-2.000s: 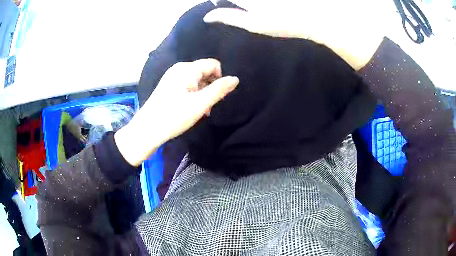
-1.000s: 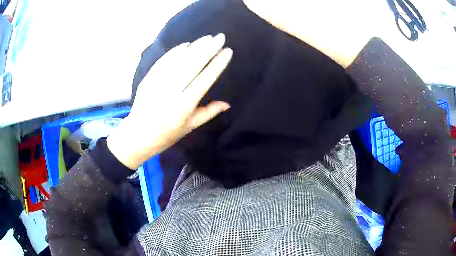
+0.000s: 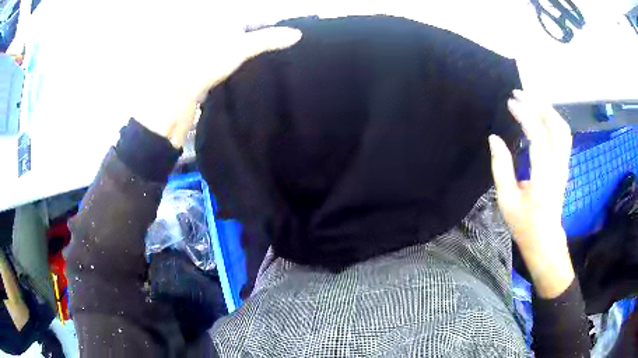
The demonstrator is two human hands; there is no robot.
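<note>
A large black garment piece (image 3: 378, 133) lies over the front edge of the white table and hangs onto the checked apron on my lap. My left hand (image 3: 234, 66) is at its upper left edge, the thumb along the cloth; the fingers merge with the overexposed table, so its hold cannot be told. My right hand (image 3: 535, 175) is at the cloth's right edge, thumb and fingers apart, with the fingertips close to the edge. Whether it pinches the cloth cannot be told.
Black-handled scissors (image 3: 559, 19) lie on the white table (image 3: 77, 105) at the upper right. A blue crate (image 3: 222, 259) with clear plastic (image 3: 180, 227) and dark cloth stands below left. A blue grid crate (image 3: 601, 178) is at right, with black material near it. Red parts show at lower left.
My left hand has moved up from the middle of the cloth to its upper left edge. My right hand has come from the cloth's far edge down to its right edge. The view has shifted somewhat.
</note>
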